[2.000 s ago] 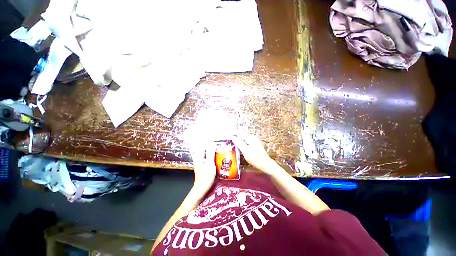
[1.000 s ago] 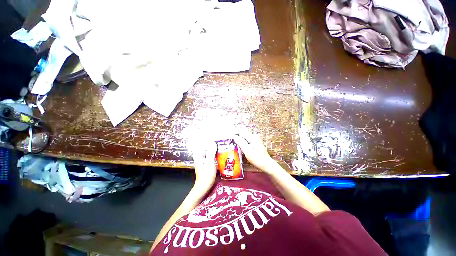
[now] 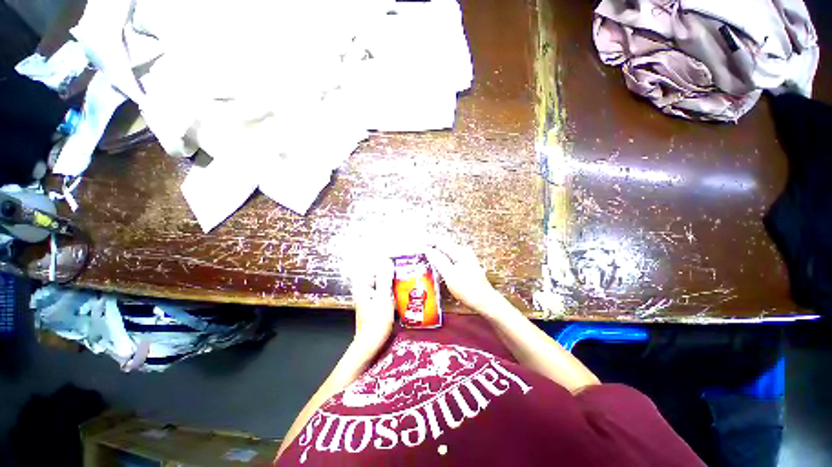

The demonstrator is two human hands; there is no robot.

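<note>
A small red-orange packet point(image 3: 417, 294) with a dark figure on it is upright between my two hands, at the table's front edge close to my body. My left hand point(image 3: 372, 278) is at its left side, washed out by glare, so its fingers hardly show. My right hand point(image 3: 456, 272) is at its right side, with fingers near its top corner. Both hands are bare and hold the packet.
White garment pieces point(image 3: 274, 82) lie at the back left of the brown table point(image 3: 493, 182). A pink garment bundle point(image 3: 684, 68) and black cloth point(image 3: 803, 191) lie at the right. A grey tool point(image 3: 27, 214) is at the left corner. A blue crate rim point(image 3: 607, 334) shows below the table.
The packet tilted slightly a second ago and now stands a little straighter, and the figure on its face looks different. Both hands keep nearly the same place. The view has shifted slightly.
</note>
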